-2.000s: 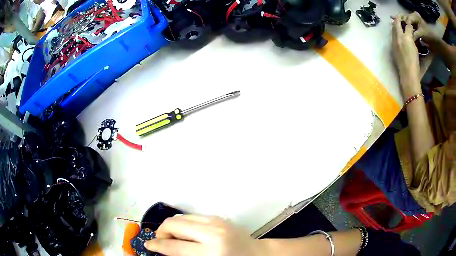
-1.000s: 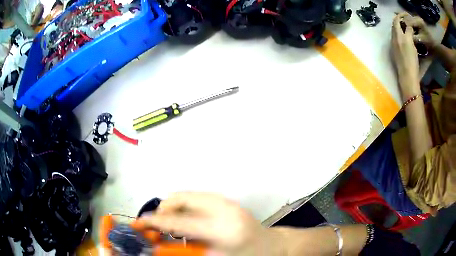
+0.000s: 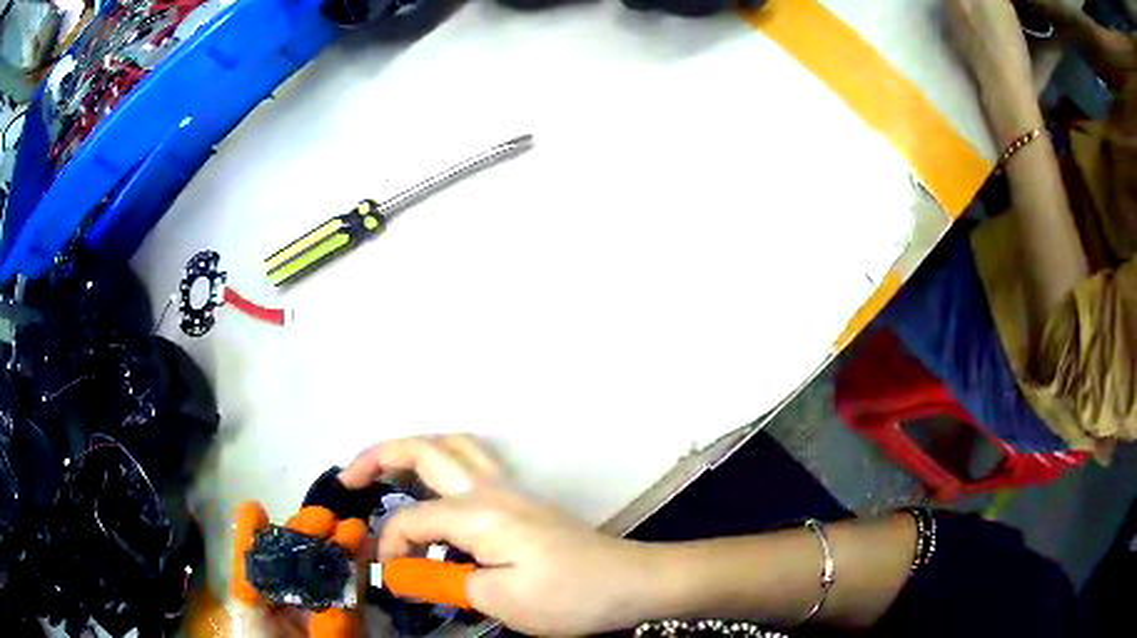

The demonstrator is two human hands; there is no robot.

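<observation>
My left hand (image 3: 268,613), in orange finger cots, is low at the left and cut off by the bottom edge. Its fingers hold a small dark camera module (image 3: 297,567). My right hand (image 3: 505,536) is beside it, with an orange cot on one finger. Its fingers curl over a black housing (image 3: 327,494), which they mostly hide. A small white connector (image 3: 377,575) shows at the orange fingertip. An LED ring board (image 3: 201,294) with a red lead lies on the bench, left of the yellow-and-black screwdriver (image 3: 318,249).
A blue bin (image 3: 175,119) of red and silver pieces stands at the upper left. Black housings (image 3: 94,411) are heaped at the left. Orange tape (image 3: 873,94) crosses the white bench (image 3: 599,324). A coworker's arm (image 3: 1041,187) and a red stool (image 3: 941,424) are at the right.
The view has shifted, so the bench items sit higher and further left. The left hand's orange-cotted fingers now show around the dark module. My right hand's fingers have curled over the housing.
</observation>
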